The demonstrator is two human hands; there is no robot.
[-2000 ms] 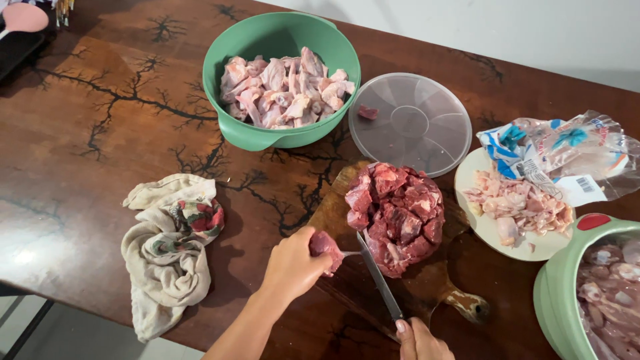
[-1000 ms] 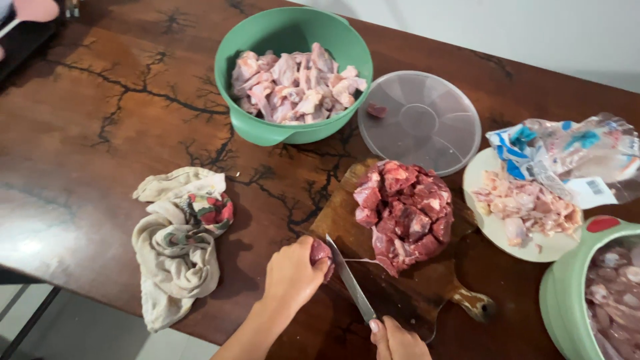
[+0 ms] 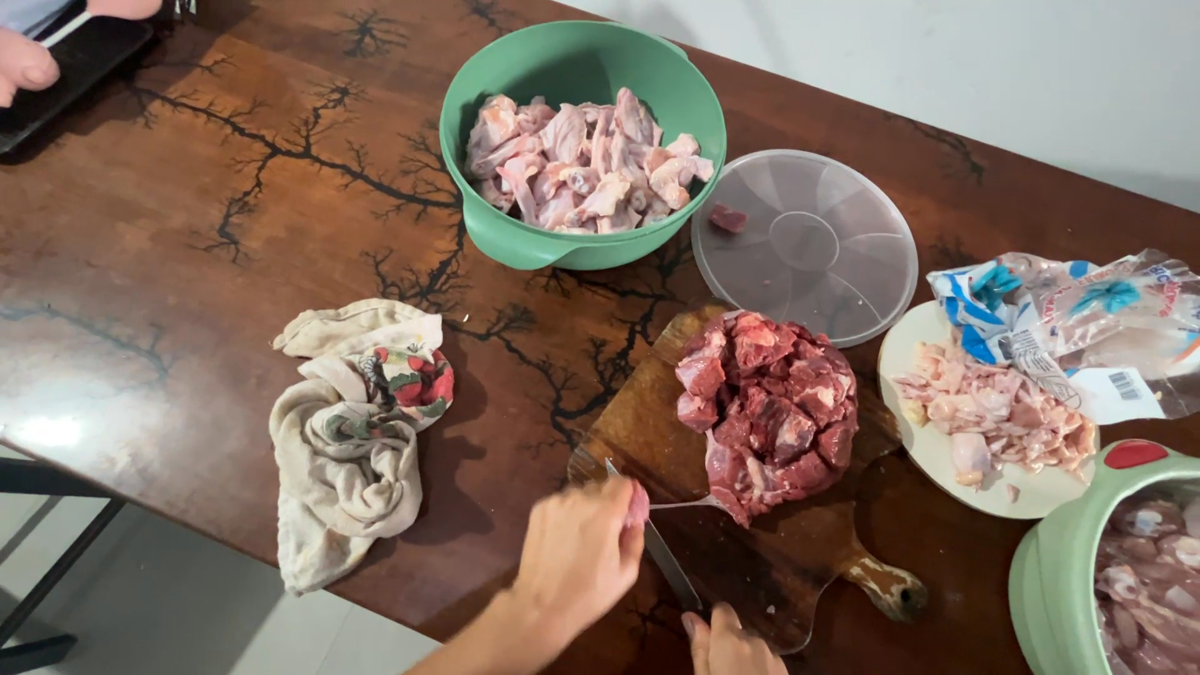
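My left hand (image 3: pixel 581 553) grips a small piece of red meat (image 3: pixel 637 503) at the near left of the wooden cutting board (image 3: pixel 623 422). A pale strand stretches from that piece to the heap of cut red meat (image 3: pixel 778 403) on the board. My right hand (image 3: pixel 729 647) holds a knife (image 3: pixel 673 570) by its handle, which is mostly hidden in the fingers. The blade slants up and left, passing beside the held piece, with its tip showing beyond my left hand.
Around the board lie a green bowl of raw poultry pieces (image 3: pixel 506 239), a clear plastic lid (image 3: pixel 844 253), a plate of trimmings (image 3: pixel 1017 502), plastic packaging (image 3: pixel 1087 309), a light-green container (image 3: pixel 1050 562) and a crumpled cloth (image 3: pixel 366 469). Another person's hand (image 3: pixel 23 66) is at the upper left.
My left hand has drawn the meat piece left from the heap, and the strand has stretched. The knife has moved left with it.
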